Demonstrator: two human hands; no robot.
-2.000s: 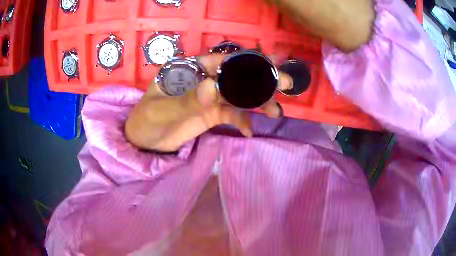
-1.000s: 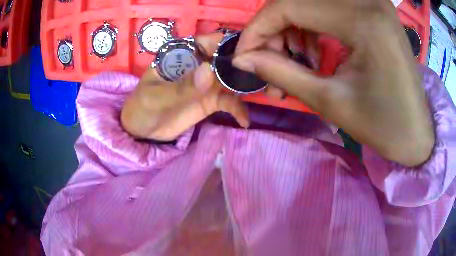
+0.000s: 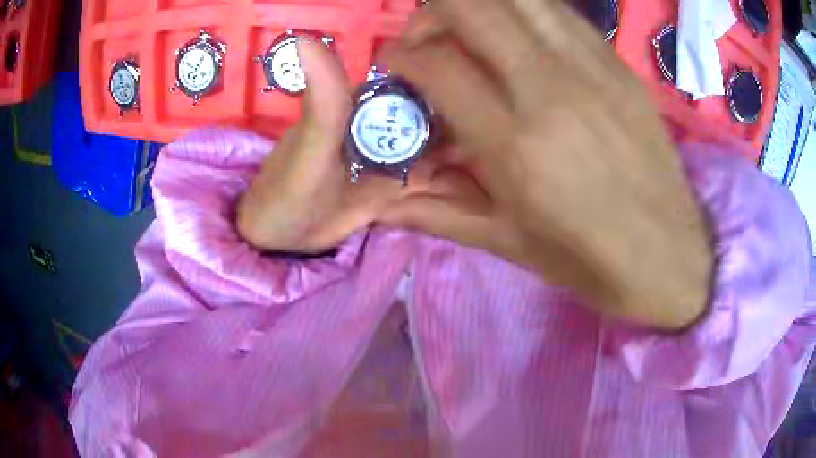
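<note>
A watch head [image 3: 389, 131] shows its pale case back with dark printing and a CE mark, lugs around the rim. It lies against the palm and fingers of my left hand [image 3: 309, 179], whose thumb points up beside it. My right hand [image 3: 555, 152] reaches over from the right, blurred, its fingers just right of the watch head. Whether the right fingers hold anything is hidden. The orange-red compartment tray [image 3: 165, 125] lies behind both hands, with watch heads in its pockets, case backs up at left.
A white cloth or paper piece [image 3: 702, 45] lies on the tray at upper right, between dark-faced watch heads [image 3: 744, 95]. Another orange-red tray [image 3: 40, 54] is at far left, above a blue object [image 3: 98, 165]. White papers [image 3: 792, 116] are at the right edge.
The black display face seen in my left hand earlier is no longer visible. A case back now shows nearer the centre. My left thumb has lifted, and the white piece at upper right has come into view.
</note>
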